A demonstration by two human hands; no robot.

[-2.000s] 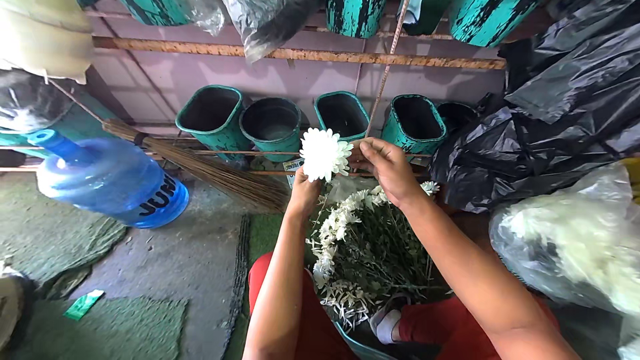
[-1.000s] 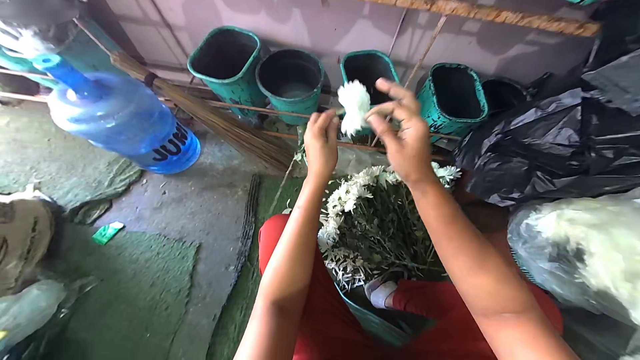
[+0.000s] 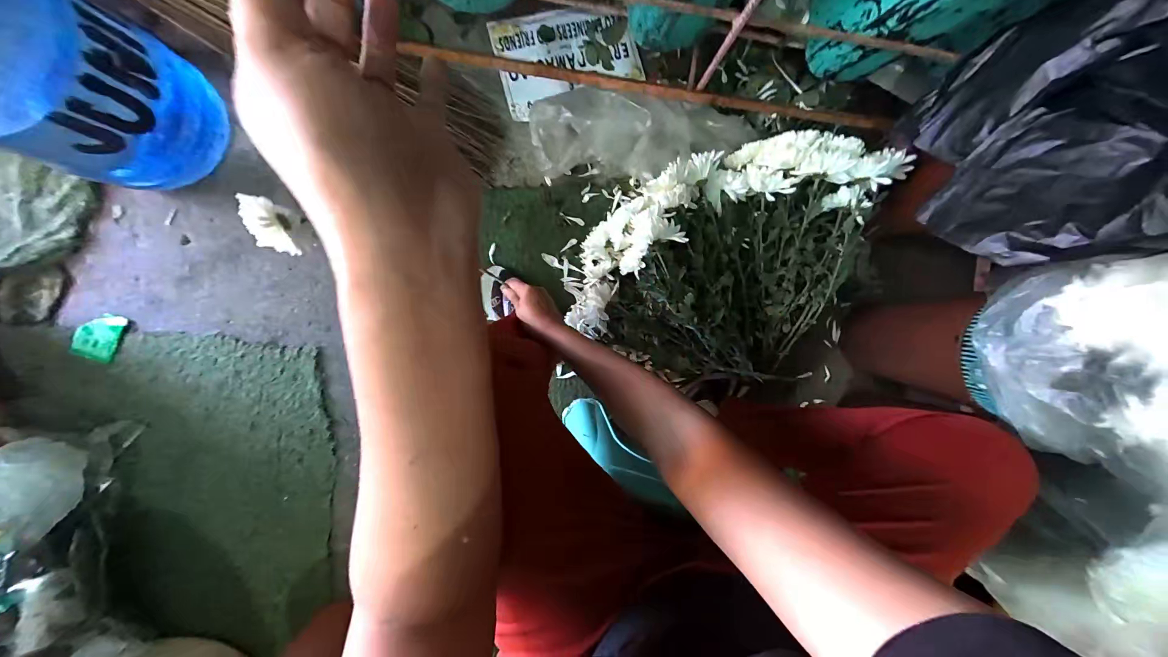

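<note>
My left hand (image 3: 342, 100) is raised close to the camera at the upper left; the top edge cuts off its fingers, so what they hold is hidden. Lower down, my right hand (image 3: 531, 306) is beside my red-clothed knee and a shoe, its fingers bent together near a thin stem-like line; whether it grips that is unclear. White chrysanthemums (image 3: 671, 187) with dark green leafy stems (image 3: 748, 283) form a bunch just right of that hand. A single white flower head (image 3: 269, 224) lies on the grey floor, left of my left wrist.
A blue water jug (image 3: 137, 100) lies at the upper left, near a stick broom (image 3: 465, 119). Rusty bars (image 3: 639, 87) cross the top, by clear plastic (image 3: 620, 128). Black plastic (image 3: 1049, 119) and a clear bag of white material (image 3: 1077, 365) are at right; a green mat (image 3: 219, 474) lies left.
My hands, together around a white flower before, are now apart: the right is down by my knee, the left raised. A flower head now shows on the floor. The view has tilted down.
</note>
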